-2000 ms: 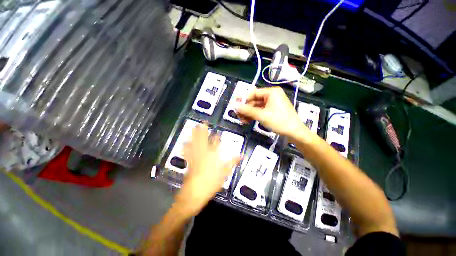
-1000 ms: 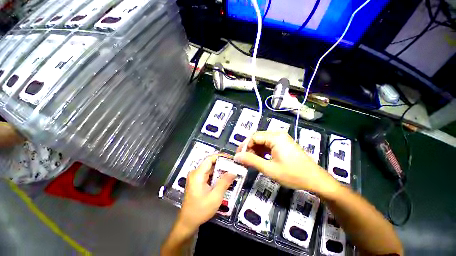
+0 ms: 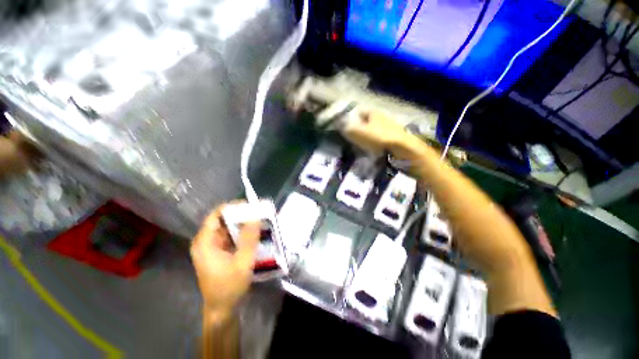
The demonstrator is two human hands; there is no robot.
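Note:
My left hand (image 3: 224,259) holds a white device (image 3: 253,211) with a red mark at its lower end, left of the tray. A white cable (image 3: 256,133) runs down to its top end. My right hand (image 3: 375,131) is blurred at the back, by a pale scanner (image 3: 336,112); I cannot tell if it grips it. The clear blister tray (image 3: 329,303) holds several white devices with dark ovals, such as one in the front row (image 3: 378,273). A second white cable (image 3: 466,105) hangs down behind my right forearm.
A tall clear stack of trays (image 3: 203,126) stands at the left, blurred. Blue-lit monitors (image 3: 434,35) are at the back above a shelf holding a pale mouse (image 3: 540,156). A dark handheld scanner (image 3: 541,235) lies at the right. A red object (image 3: 126,261) is at lower left.
My left hand has lifted the device leftward off the tray, with the cable now at its end. My right hand has left the device and reached up to the back. The view has shifted.

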